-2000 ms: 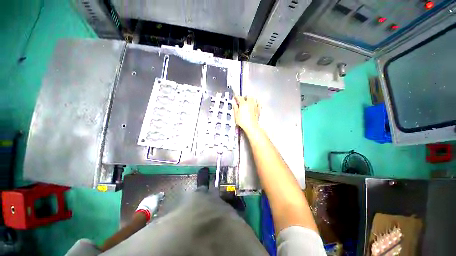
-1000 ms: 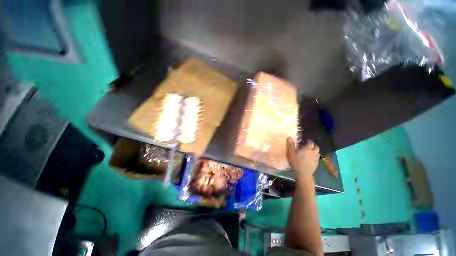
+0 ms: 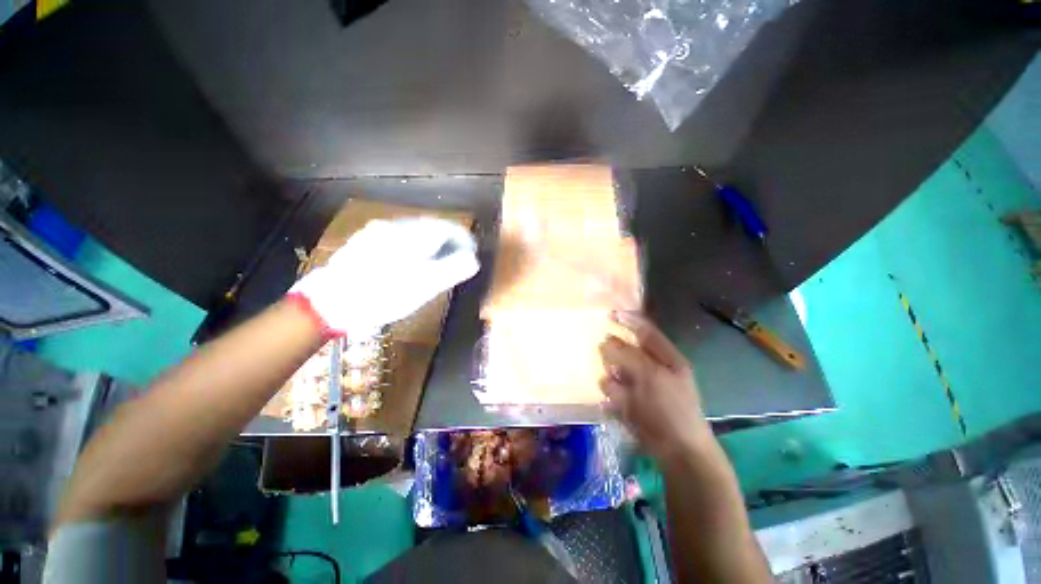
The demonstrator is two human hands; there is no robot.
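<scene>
Peach-orange flat preform strips (image 3: 559, 222) lie stacked on clear plastic on the dark bench. My right hand (image 3: 653, 382) is bare, with bent fingertips at the stack's lower right edge. Whether they grip a strip is unclear. My left hand (image 3: 394, 274) wears a white glove with a red cuff. It is over the cardboard, left of the stack, with curled fingers; whether it holds anything is hidden. Below it, silver pieces with paired lobes (image 3: 363, 382) lie on the brown cardboard sheet (image 3: 420, 331). A narrow metal bar (image 3: 335, 468) sticks out past the bench edge.
A blue-handled tool (image 3: 742, 212) and an orange-handled knife (image 3: 774, 345) lie right of the strips. Crinkled clear film (image 3: 674, 51) is at the top. Below the bench edge are a blue-lined box (image 3: 582, 462) with copper-orange pieces and an open cardboard box (image 3: 331, 465).
The view has turned from the press to the bench and now faces the strips. My gloved left hand has come in over the cardboard. My right hand remains at the stack's lower right edge.
</scene>
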